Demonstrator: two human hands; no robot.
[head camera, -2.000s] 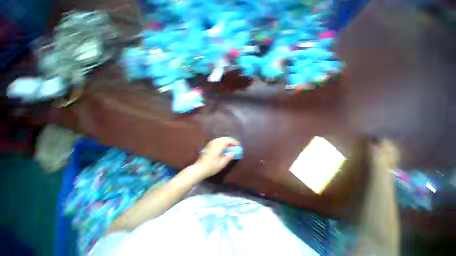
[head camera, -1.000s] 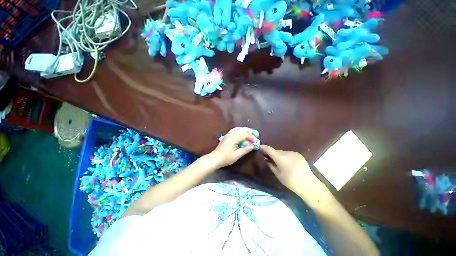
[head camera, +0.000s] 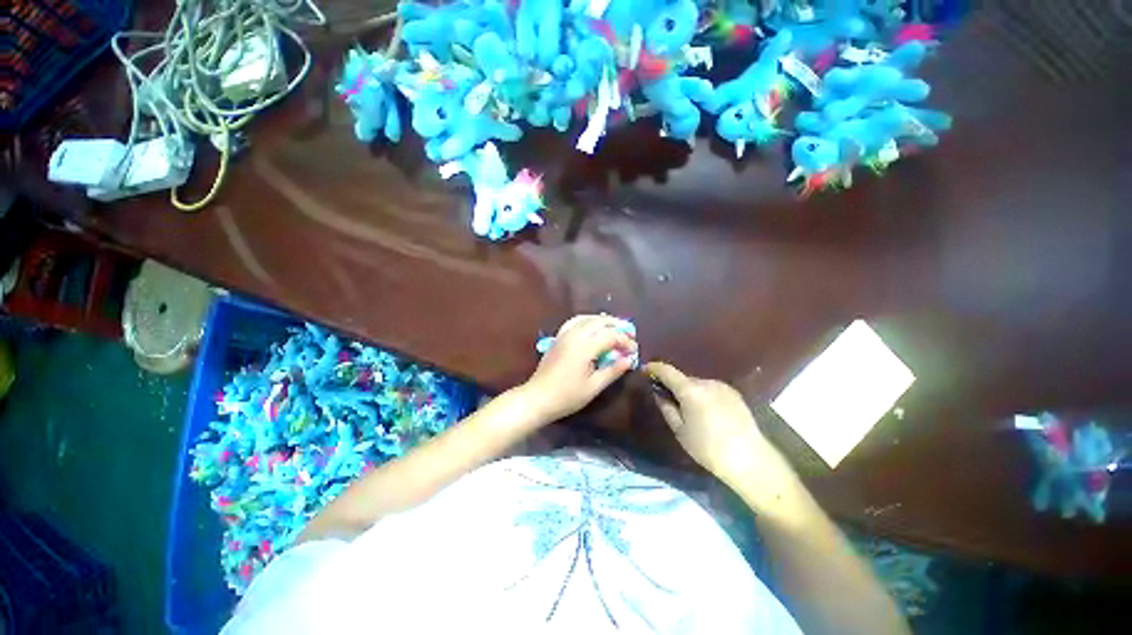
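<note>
A small light blue plush toy (head camera: 627, 330) is held in my left hand (head camera: 579, 367) above the near edge of the brown table; my fingers cover most of it. My right hand (head camera: 705, 419) is just to the right, its fingertips close to the toy. It is closed around a small dark tool (head camera: 654, 377), of which only a bit shows at the fingertips. The tool's tip is by the toy; whether they touch cannot be told.
A heap of blue plush toys (head camera: 534, 62) lies at the far side. A blue bin (head camera: 186, 521) of toys stands at left, near a round stool (head camera: 168, 316). Coiled cable (head camera: 211, 87) is upper left. A white pad (head camera: 844, 393) and set-aside toys (head camera: 1078, 471) are at right.
My right hand was away at the right by the set-aside toys two seconds ago and has come in beside my left hand. Over the last second both hands have barely moved.
</note>
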